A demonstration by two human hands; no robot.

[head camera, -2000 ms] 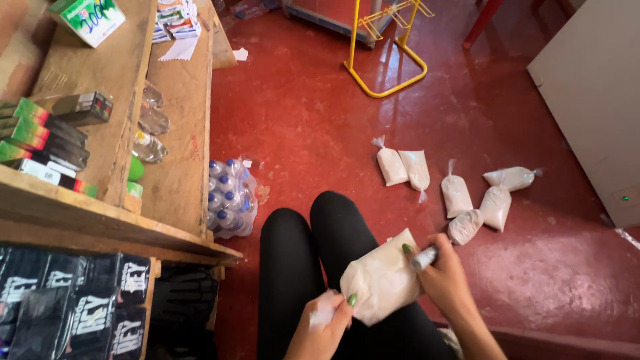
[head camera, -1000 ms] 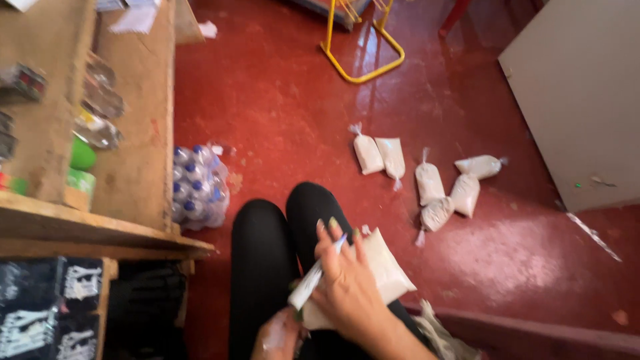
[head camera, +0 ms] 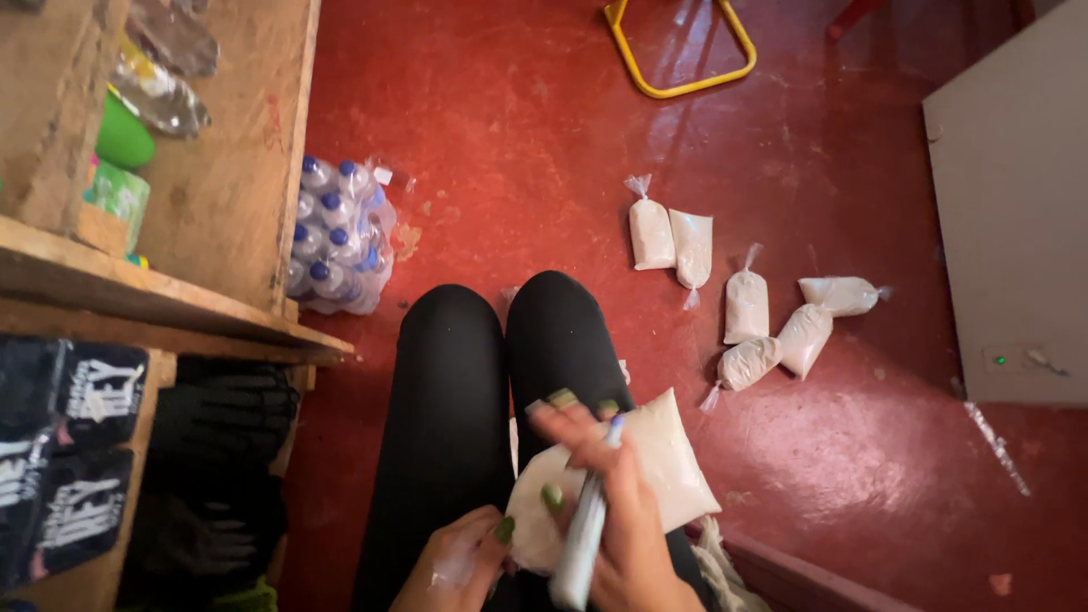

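Observation:
A clear plastic bag of pale powder or grain (head camera: pixel 671 459) lies across my thighs. My left hand (head camera: pixel 463 552) pinches its gathered end, with thin clear plastic showing against the fingers. A pale pen-like tube with a blue tip (head camera: pixel 586 518), probably a marker, is held in my right hand (head camera: pixel 625 501), whose blurred fingers spread over the bag. On the red floor to the right are several similar tied bags, among them an upright one (head camera: pixel 746 308), a pair (head camera: pixel 652 235) farther off, and one with its knot pointing right (head camera: pixel 841 296).
Wooden shelving (head camera: pixel 229 170) stands at the left, with dark packages (head camera: pixel 89 501) and black gloves (head camera: pixel 221 416) low down. Beside it is a shrink-wrapped pack of blue-capped bottles (head camera: pixel 340 242). A yellow metal frame (head camera: pixel 693 89) stands ahead; a pale cabinet (head camera: pixel 1020 221) is at the right.
Two seconds ago my right hand was at the bag's upper right edge; it now lies over the bag's middle. My left hand stays at the gathered end. The view has shifted.

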